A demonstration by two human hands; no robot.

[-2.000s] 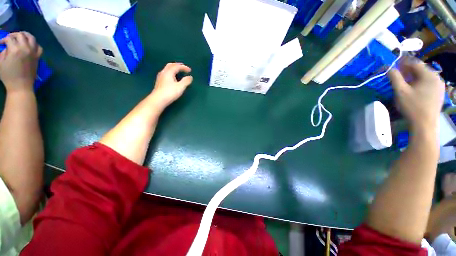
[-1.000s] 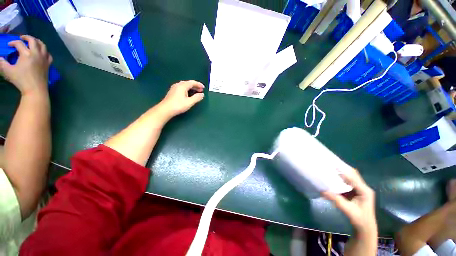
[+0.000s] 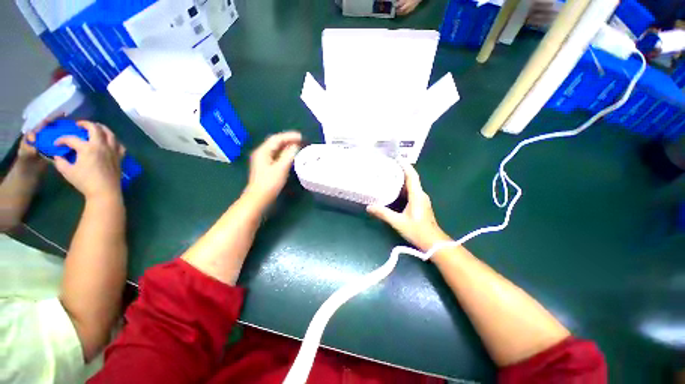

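A white oblong unit (image 3: 349,174) with rounded ends lies across the middle, in front of an open retail box (image 3: 379,71). The box is white inside, its back panel upright and a side flap spread at each side. My right hand (image 3: 411,206) grips the unit's right end. My left hand (image 3: 272,166) is just left of the unit, fingers slightly curled and holding nothing. The unit hides the lower front of the box.
A white cable (image 3: 481,229) crosses over my right wrist. Another open box (image 3: 176,124) stands at left, with blue and white boxes (image 3: 98,37) behind. A worker's hands (image 3: 94,154) hold a blue piece at far left. Pale rails (image 3: 544,67) and blue boxes (image 3: 601,86) are at upper right.
My right hand has brought the white unit from the right to the front of the open box. My left hand has risen beside the unit. The view has shifted.
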